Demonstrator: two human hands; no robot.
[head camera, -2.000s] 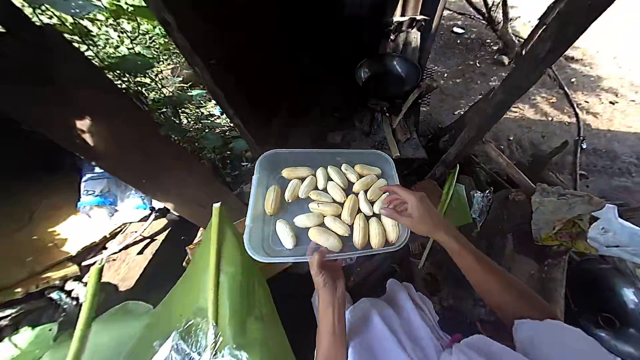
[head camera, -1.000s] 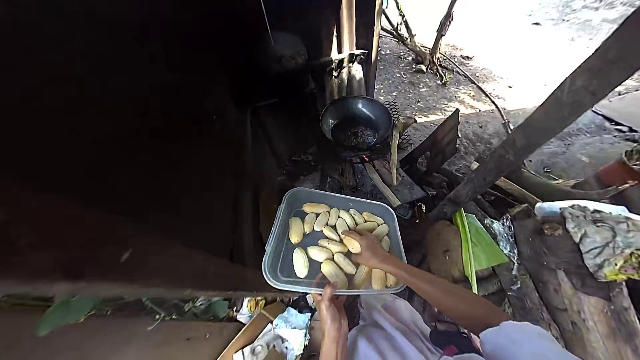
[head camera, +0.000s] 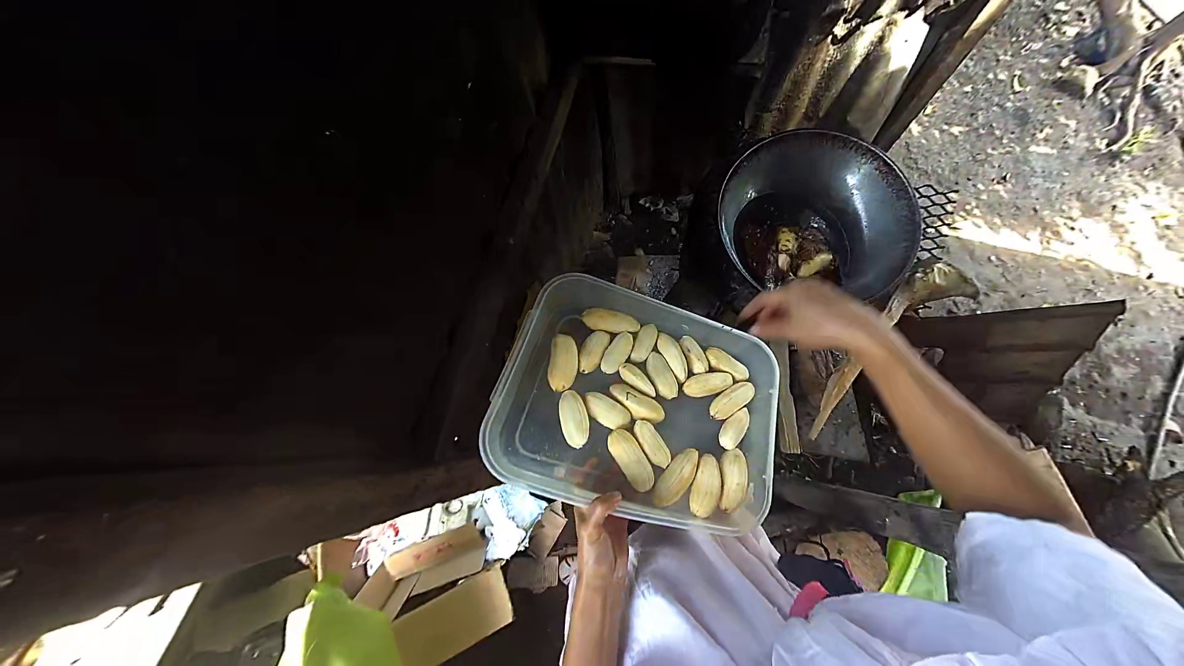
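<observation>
A clear plastic container (head camera: 529, 444) holds many peeled bananas (head camera: 631, 460). My left hand (head camera: 601, 546) grips its near edge, thumb over the rim. Beyond it at the upper right stands a black wok (head camera: 874, 199) with dark liquid and some pale yellow pieces (head camera: 803, 254) in its bottom. My right hand (head camera: 803, 314) is blurred, between the container's far right corner and the wok's near rim. Its fingers are bent; whether anything is between them cannot be told.
Sticks of firewood (head camera: 846, 388) and a rusty metal sheet (head camera: 1013, 347) lie beside the wok. Wire mesh (head camera: 934, 217) shows at its right. Cardboard pieces (head camera: 453, 620) and a green leaf (head camera: 347, 629) are at the lower left. Dark space fills the left.
My right hand has left the bananas in the container and moved up beside the wok. Yellow pieces now show in the wok. The view has swung, with the wok larger and nearer.
</observation>
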